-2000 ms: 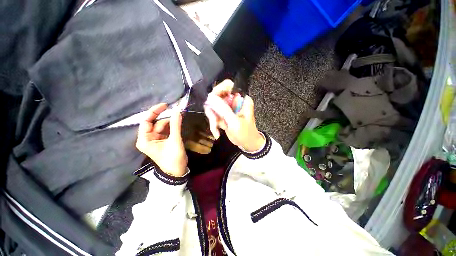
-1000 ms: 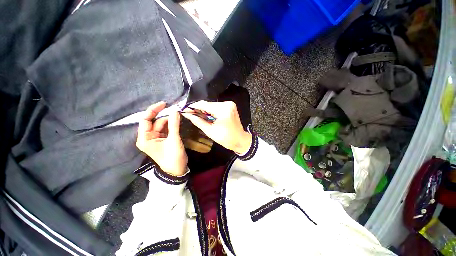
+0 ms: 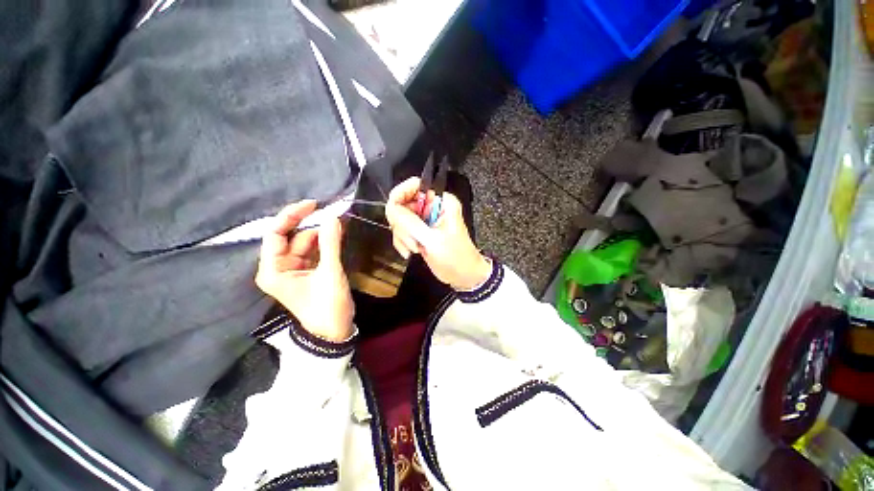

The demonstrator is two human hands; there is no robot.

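Note:
A dark grey garment [image 3: 201, 134] with white stripes lies over the left side; a rounded grey flap lies on it. My left hand [image 3: 309, 264] pinches the garment's white-edged strip [image 3: 240, 230] between thumb and fingers at the flap's lower right corner. My right hand [image 3: 431, 230] is to the right, off the cloth, and holds thread snips [image 3: 433, 177] with red and blue parts, dark blades pointing up and apart. Thin threads [image 3: 369, 212] stretch from the left fingertips to the right hand. A needle cannot be made out.
A blue plastic bin [image 3: 565, 48] stands at the top. A white table edge [image 3: 407, 38] shows beside the garment. At right, a clear-edged container [image 3: 767, 364] holds grey-brown cloth pieces [image 3: 695, 197], a green bag [image 3: 599, 267] of round items and a white bag [image 3: 695, 331]. The floor [image 3: 546, 153] is speckled.
My right hand went from up at the right to the left fingertips and is now back at the right, with threads drawn between the hands. The snips' blades now show. My left hand has hardly moved.

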